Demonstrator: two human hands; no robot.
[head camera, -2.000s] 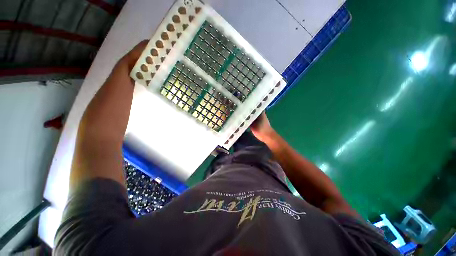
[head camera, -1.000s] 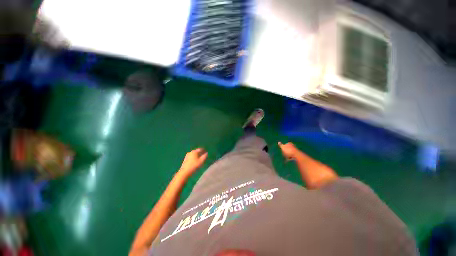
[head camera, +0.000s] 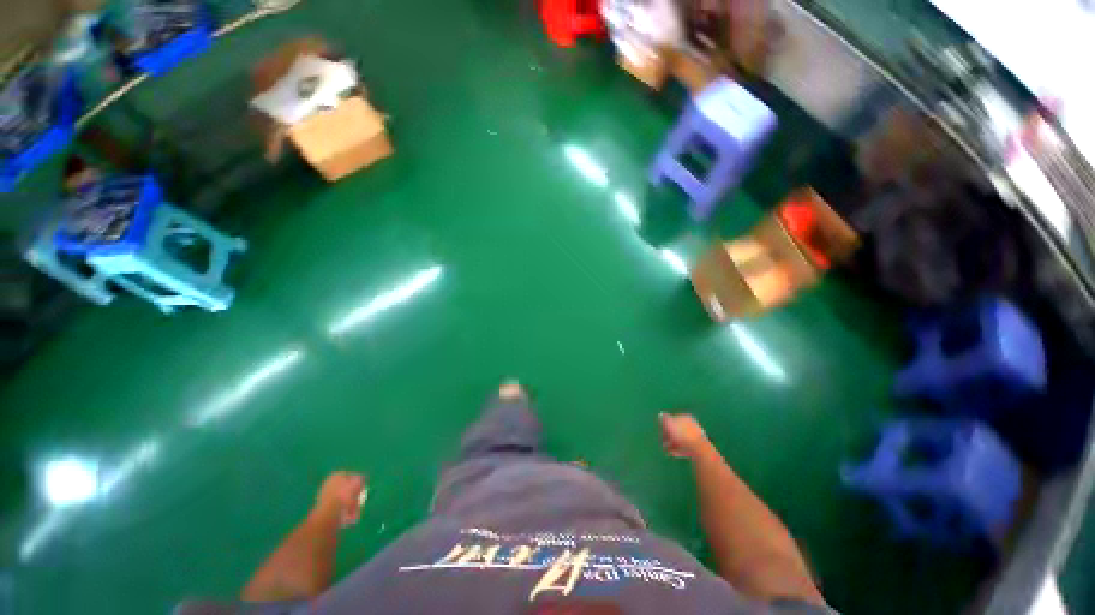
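My left hand (head camera: 345, 495) hangs low at the left of my body, small and blurred, with its fingers seemingly curled. My right hand (head camera: 682, 435) hangs low at the right, also blurred. I see no tray or tool in either hand, but the finger shapes are unclear. Both hands are over the shiny green floor (head camera: 528, 252). A brown cardboard box (head camera: 735, 286) with red plastic (head camera: 802, 228) inside stands open on the floor ahead to the right.
A pale purple stool (head camera: 720, 120) stands ahead. Blue stools (head camera: 943, 475) stand at the right beside a bench. Another cardboard box (head camera: 342, 138) is ahead left. A light blue stool (head camera: 180, 258) bears a blue crate (head camera: 114, 216) at the left. My foot (head camera: 513, 390) shows at centre.
Two seconds ago both hands held a white tray of circuit panels; it is gone from them. The view has turned from the white table to the floor, boxes and stools.
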